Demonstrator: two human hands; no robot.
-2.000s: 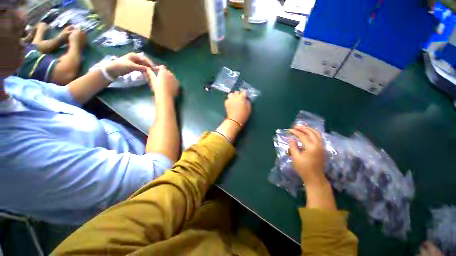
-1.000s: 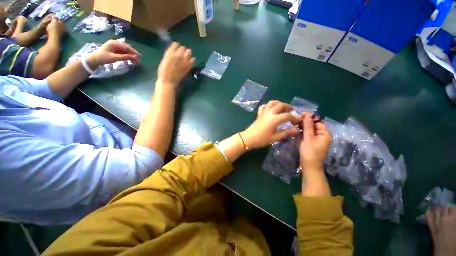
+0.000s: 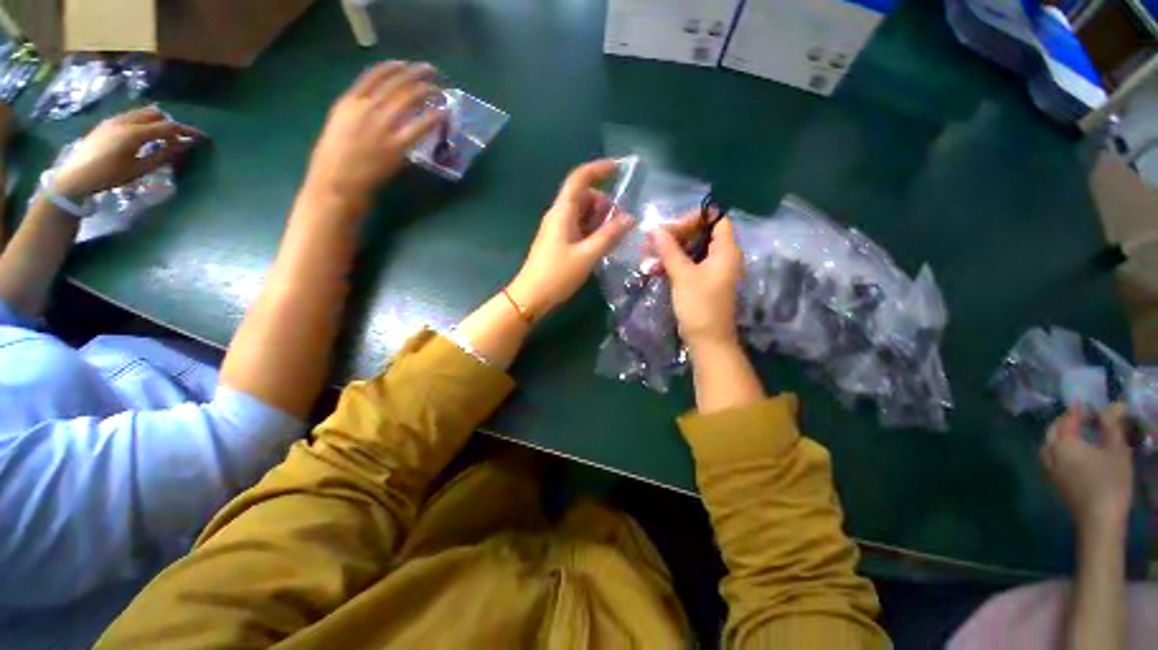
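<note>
My left hand (image 3: 574, 239) holds the edge of a clear zip bag (image 3: 622, 188) between thumb and fingers. My right hand (image 3: 705, 282) pinches a small black looped cable (image 3: 706, 231) close to the bag, at its right. Whether the cable touches the bag cannot be told. A long heap of greyish filled bags (image 3: 845, 298) lies on the green table, right of and behind my right hand, and continues under and between my hands. Another clear bag (image 3: 472, 127) with something dark at it lies at upper left, partly under a neighbour's hand.
A person in a light blue shirt (image 3: 114, 444) sits at left, with bags (image 3: 127, 203) by one hand. Blue and white cartons (image 3: 775, 45) stand at the far side, a brown carton (image 3: 210, 28) at upper left. At right, another person's hand (image 3: 1090, 464) touches a bag pile (image 3: 1048, 368).
The view has shifted right. My left hand has left the set-aside bags and now holds a bag by my right hand, which now has the cable. The neighbour's hand has moved over the upper-left bag.
</note>
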